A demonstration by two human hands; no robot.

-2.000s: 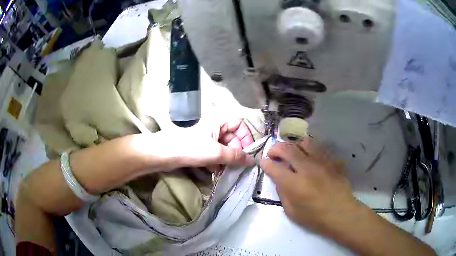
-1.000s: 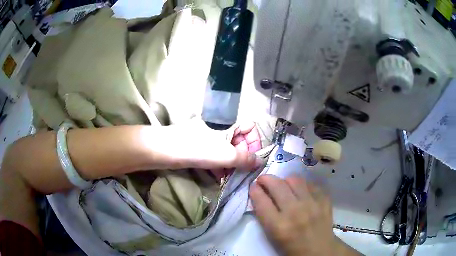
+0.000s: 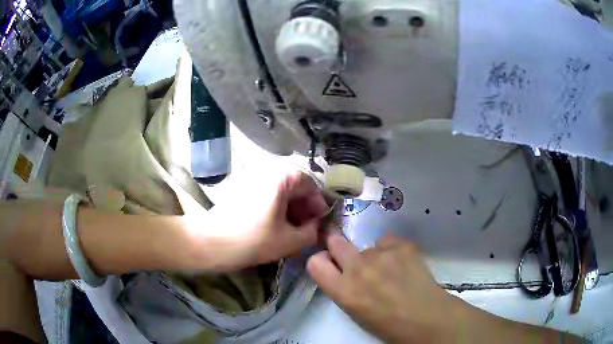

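Observation:
The khaki trouser cloth [image 3: 114, 138] is heaped left of the needle area. Pale grey-white lining [image 3: 222, 321] curves along its near edge. My left hand [image 3: 269, 228] is pinched on the cloth edge just left of the needle area, its fingers curled in bright lamp glow. My right hand [image 3: 370, 275] touches the same edge with thumb and forefinger, close to my left fingertips. The lockstitch machine [image 3: 396, 74] stands over the work. Its cream knob [image 3: 344, 180] hides the needle. A small white block [image 3: 371, 189] shows beside the knob.
The machine lamp [image 3: 210, 134] hangs left of the head. A note sheet [image 3: 531, 80] is stuck at the upper right. Scissors [image 3: 550, 259] lie on the right of the bed, beside a thin orange-brown handle [image 3: 579, 282].
The view has shifted, so the machine head sits further left. My left fingers have closed more at the cloth edge. My right hand has moved up against them at the edge.

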